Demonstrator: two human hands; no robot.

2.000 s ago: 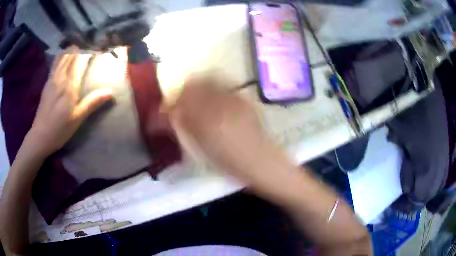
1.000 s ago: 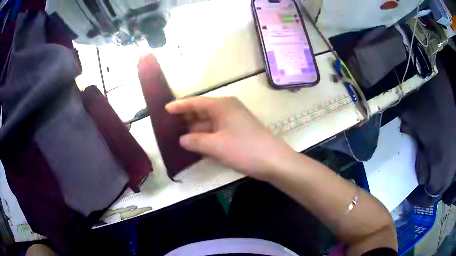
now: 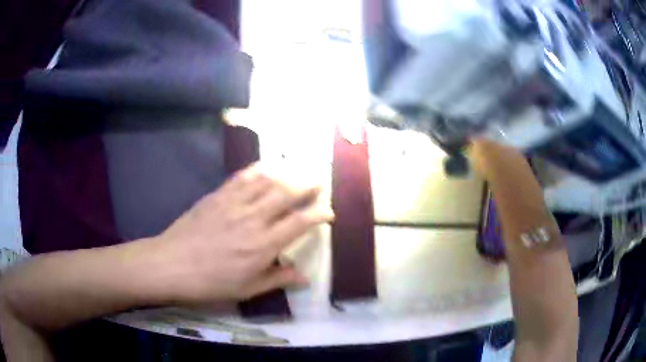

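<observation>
A narrow maroon strip [image 3: 353, 233] lies flat on the cream machine bed, its far end in the lamp glare. My left hand [image 3: 258, 230] is blurred, palm down, fingers spread, left of the strip and over the edge of the garment panel [image 3: 166, 177], which shows grey and maroon. A maroon piece shows below my left hand near the front edge. My right forearm reaches up to the sewing machine head [image 3: 467, 78]; the hand itself is mostly hidden behind the machine parts, so its fingers cannot be made out.
The smartphone [image 3: 491, 225] is partly hidden behind my right forearm. The machine's dark control panel [image 3: 598, 145] is at the right. The worn front edge of the table [image 3: 397, 327] curves along the bottom. Dark cloth hangs at the far right.
The view has swung left, so the machine head shows at centre right. My right hand has left the strip and moved up to the machine head. My left hand has come in over the panel's edge.
</observation>
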